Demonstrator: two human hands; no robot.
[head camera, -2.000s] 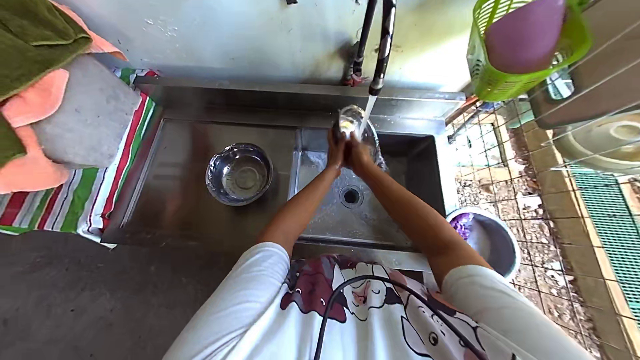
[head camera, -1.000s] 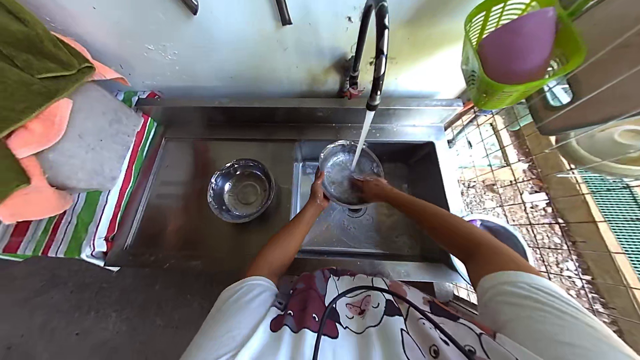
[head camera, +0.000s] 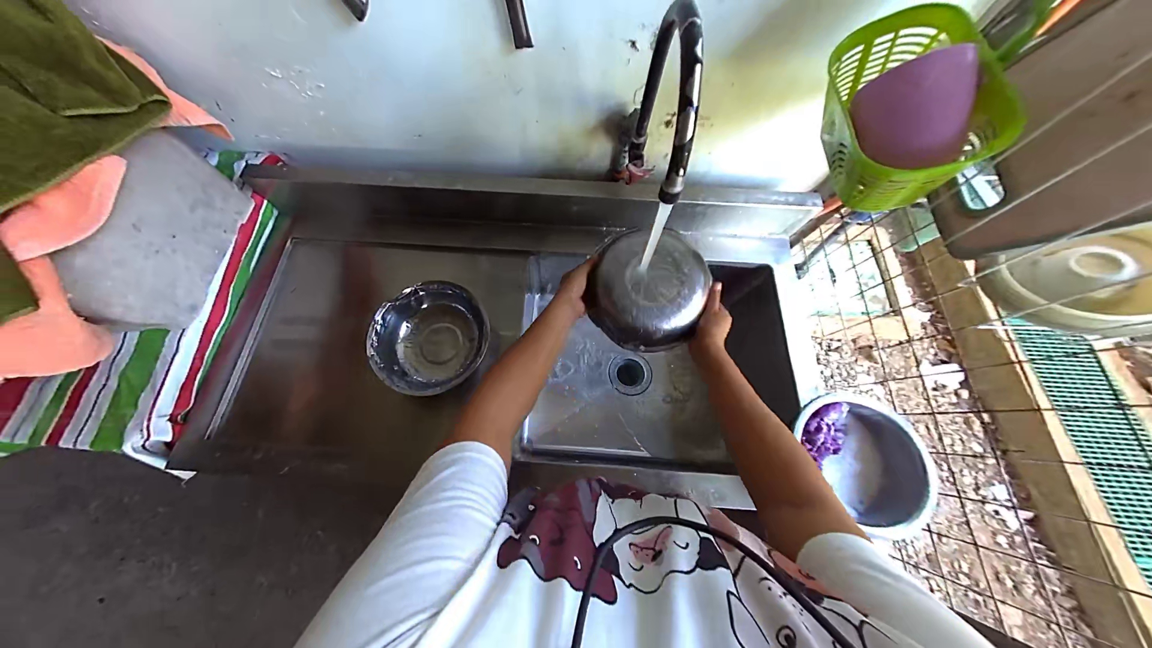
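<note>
Over the sink basin (head camera: 585, 405), a stainless steel bowl (head camera: 661, 306) is held with its rounded underside up. My left hand (head camera: 577, 286) grips its left edge and my right hand (head camera: 711, 319) its right edge. Water from the curved faucet (head camera: 688, 108) runs onto the bowl's bottom. A second metal bowl (head camera: 432, 340) stands open side up on the steel drainboard (head camera: 306, 360), to the left of my left forearm. The drain (head camera: 629, 373) shows below the held bowl. The fingers beneath the bowl are hidden.
A green plastic basket (head camera: 864, 180) with a purple cup-like item (head camera: 918, 108) hangs at upper right. Right of the sink is a round basin (head camera: 918, 477) with a purple scrubber or mesh (head camera: 823, 432), beside wire mesh. Towels (head camera: 63, 108) lie over a grey block (head camera: 153, 234) at left.
The held bowl, open side up one second ago, is now turned with its underside up beneath the water. My hands have moved to its opposite sides.
</note>
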